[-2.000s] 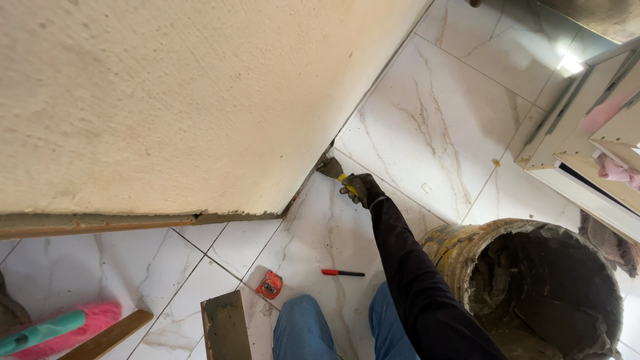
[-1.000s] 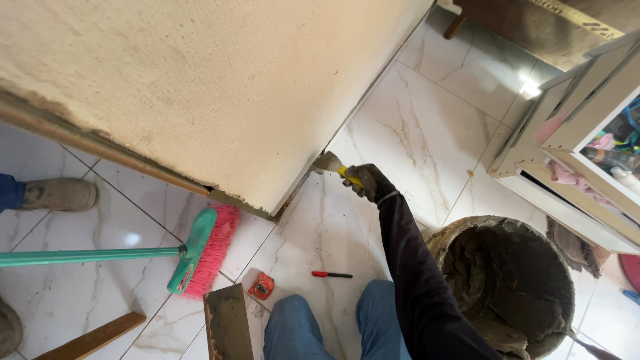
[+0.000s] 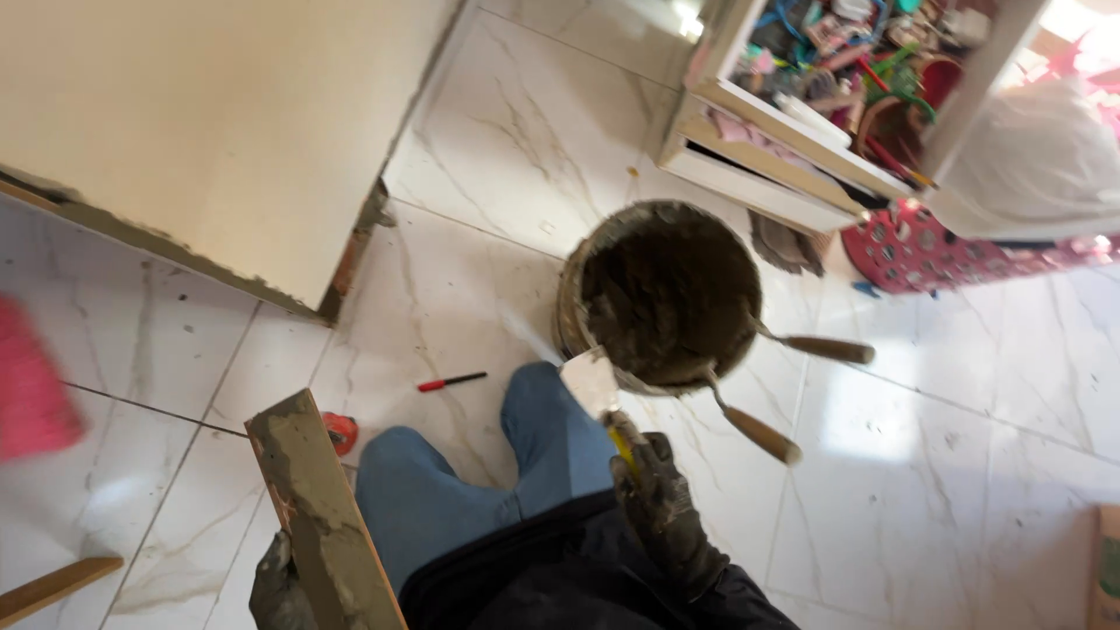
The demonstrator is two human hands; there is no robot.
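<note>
My gloved right hand [image 3: 661, 512] grips the yellow handle of a putty knife [image 3: 591, 382], its blade up beside the bucket's rim. At the lower left my gloved left hand [image 3: 278, 588] holds a long strip of tile [image 3: 319, 516] coated with grey mortar. A mortar-crusted bucket [image 3: 573, 306] stands ahead of my right hand, with mortar inside and two wooden-handled trowels [image 3: 754, 433] leaning over its rim. Past the tile strip lie a red tape measure [image 3: 339, 432] and a red and black marker [image 3: 451, 381] on the floor.
A plastered wall [image 3: 201, 114] with mortar along its lower edge fills the upper left. Upper right stands a white cabinet [image 3: 770, 197] with cluttered small items. A blurred pink broom head [image 3: 35, 385] is at the left edge, above a wooden strip [image 3: 61, 588].
My right hand has moved with the putty knife from the wall's corner to beside the bucket. My left hand has come into view on the tile strip. The view has shifted right.
</note>
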